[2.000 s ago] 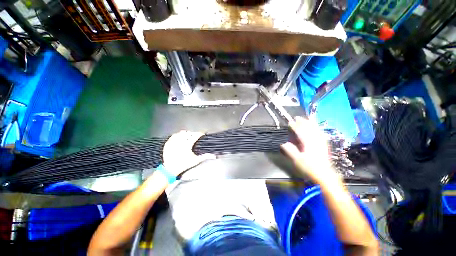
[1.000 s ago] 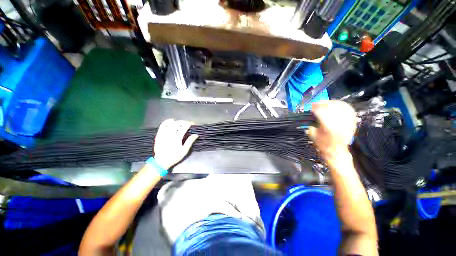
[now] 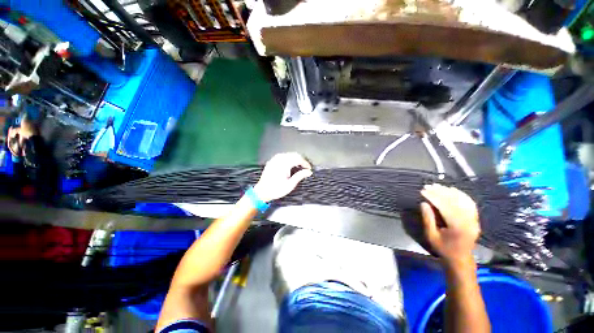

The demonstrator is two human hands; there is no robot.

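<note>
A long thick bundle of black cables [image 3: 365,187] lies across the grey ledge. The silver cable ends [image 3: 531,218] fan out at its right end. My left hand [image 3: 284,177] is curled around the bundle left of its middle, the fingertips hidden. My right hand [image 3: 452,220] lies over the bundle near the silver ends, fingers loosely curled; whether it grips cables is hidden. Pliers [image 3: 423,134] lie behind the bundle with pale handles in an open V. A narrow silver bar [image 3: 457,155] lies beside them on the right.
The upper platen [image 3: 410,44] hangs above the lower mold plate [image 3: 352,114], between shiny posts. A blue bucket [image 3: 514,302] stands below the ledge at right. A green surface [image 3: 218,114] and a blue container [image 3: 153,107] are at left. Another person's hand [image 3: 25,130] shows at far left.
The view has shifted right. My right hand has lowered onto the bundle from its back edge, and the silver ends show beyond it, spread out. My left hand stays at the bundle.
</note>
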